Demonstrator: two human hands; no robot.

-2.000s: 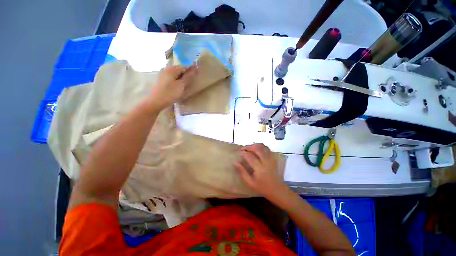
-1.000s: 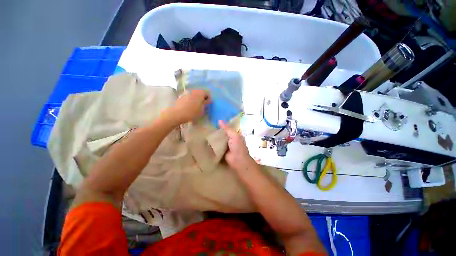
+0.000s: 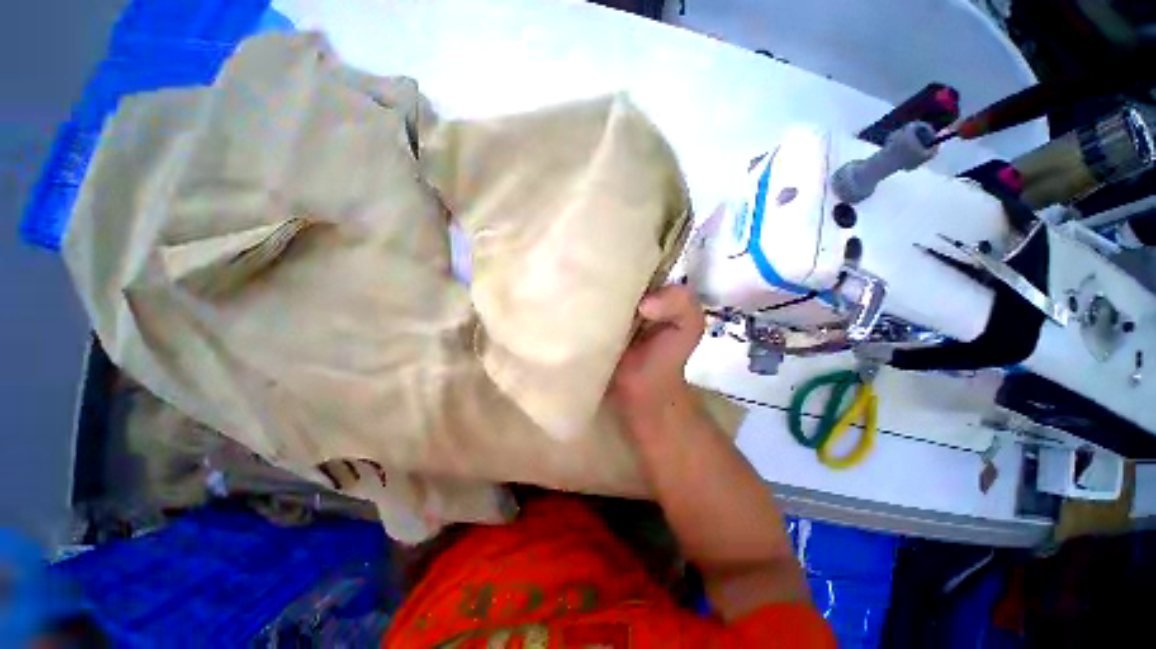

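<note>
A beige cut fabric piece (image 3: 558, 241) lies raised over the table left of the sewing machine head. My right hand (image 3: 662, 340) grips its right edge near the needle area. Large beige fabric pieces (image 3: 304, 330) spread over the left of the table and hang over its front edge, with a few dark marks showing low down. The white sewing machine (image 3: 792, 209) stands to the right of the piece. My left hand is not in view. The small stack with pale blue is not visible.
Green and yellow scissors (image 3: 837, 418) lie below the machine arm. Thin metal tweezers (image 3: 1008, 273) lie on the arm. A white trough (image 3: 811, 32) is behind. Blue crates stand at the upper left (image 3: 152, 64) and under the table (image 3: 843, 571). Thread cones stand behind the machine.
A beige piece now covers the area where the pale blue pieces were. My left hand has left the picture. My right hand has moved to the piece's right edge. The camera view has shifted.
</note>
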